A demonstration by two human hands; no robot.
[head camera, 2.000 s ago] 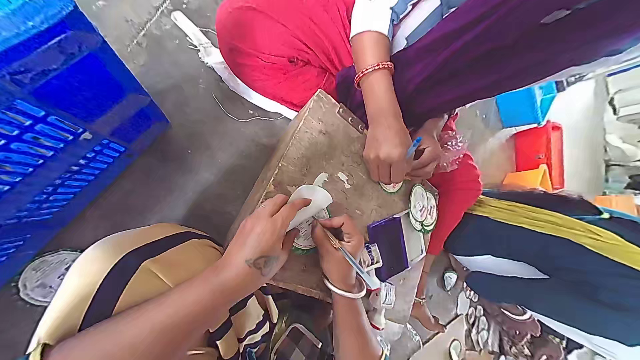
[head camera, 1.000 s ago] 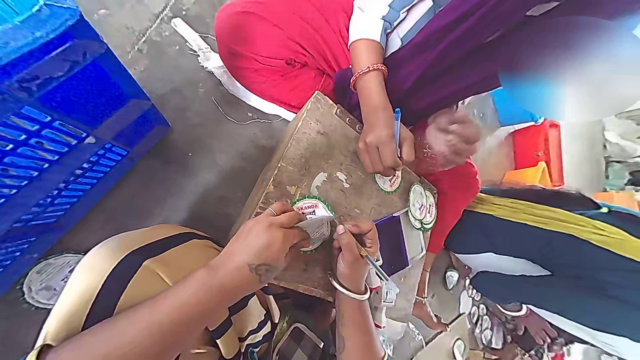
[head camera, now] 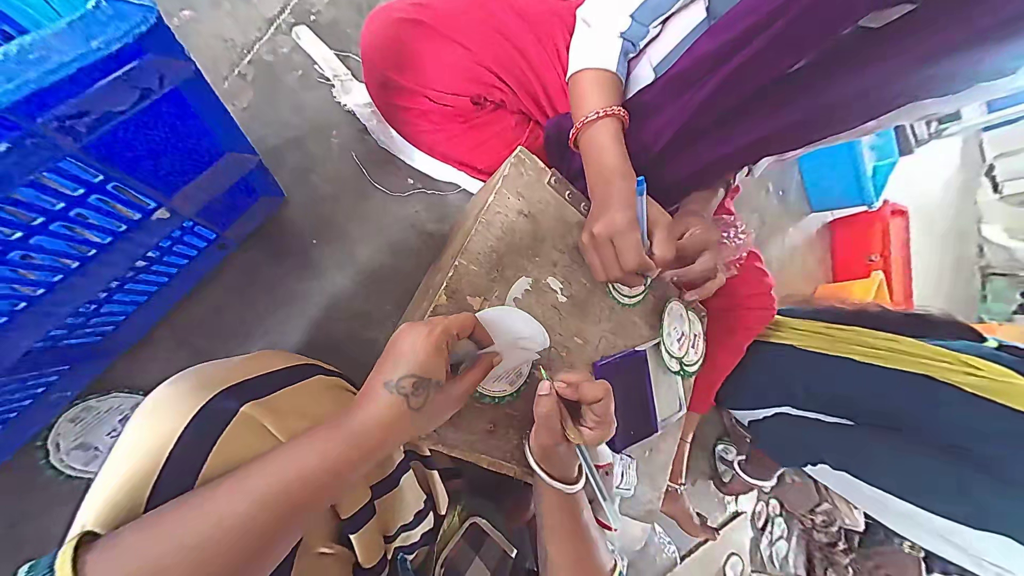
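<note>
My left hand [head camera: 432, 372] pinches a white paper piece [head camera: 514, 330], raised over a round printed label with a green scalloped edge [head camera: 504, 382] that lies on a worn wooden box [head camera: 496, 256]. Close by on the right, my right hand [head camera: 572, 408] holds a thin pen-like tool [head camera: 596, 480], its greenish tip pointing at the label. Part of the label is hidden under the paper and my left fingers.
Across the box a co-worker's hand [head camera: 616, 240] holds a blue pen [head camera: 642, 210] over another round label [head camera: 628, 294]. Further round labels [head camera: 682, 332] lie beside a purple pad [head camera: 628, 398]. A blue plastic crate [head camera: 136, 160] stands at left.
The paper in my left hand lay against the label's printed face a second ago and now stands lifted, its blank side showing. My right hand's tool tip has come away from the label.
</note>
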